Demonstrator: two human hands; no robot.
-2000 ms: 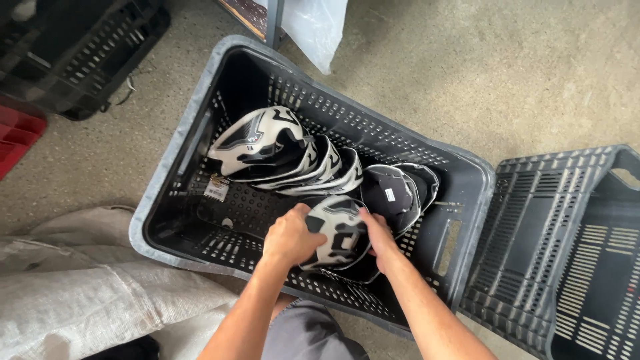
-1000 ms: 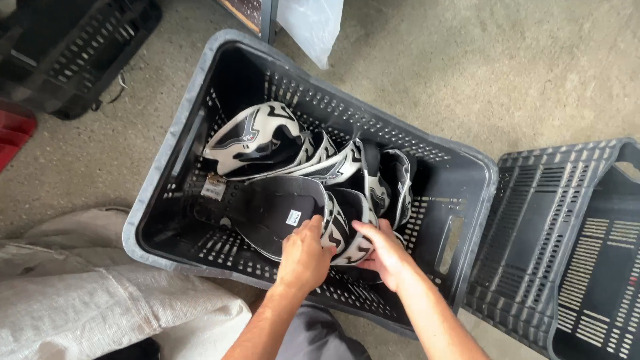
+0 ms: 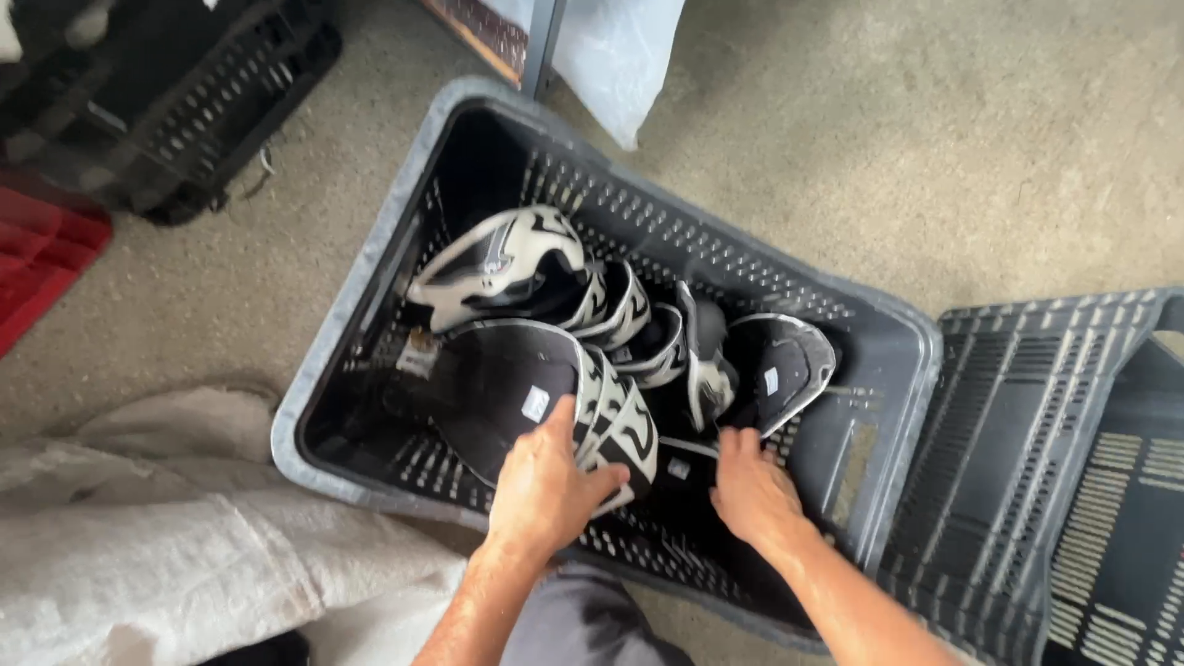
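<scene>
Several black-and-white shoe uppers lie in a black perforated plastic crate (image 3: 344, 287). My left hand (image 3: 546, 481) grips a nested stack of uppers (image 3: 615, 421) near the front wall, thumb on the outside and fingers inside the opening, by a small white label. My right hand (image 3: 758, 490) has its fingertips at the edge of a dark upper (image 3: 680, 462); whether they grip it is unclear. Farther back, another upper (image 3: 504, 264) rests at the left with more nested beside it. One upper (image 3: 708, 361) stands on edge mid-crate, and one (image 3: 782, 365) lies to its right, its dark inside showing.
A second dark plastic crate (image 3: 980, 444) adjoins on the right. Black crates (image 3: 222, 111) and a red one (image 3: 42, 240) stand at the left. Light cloth (image 3: 185, 546) hangs at the lower left. Behind the crate are a metal leg (image 3: 543, 46) and a plastic sheet (image 3: 620, 65).
The uppers at the front now sit nested under my left hand. My right hand has moved away from them toward the right. The uppers at the right have shifted apart.
</scene>
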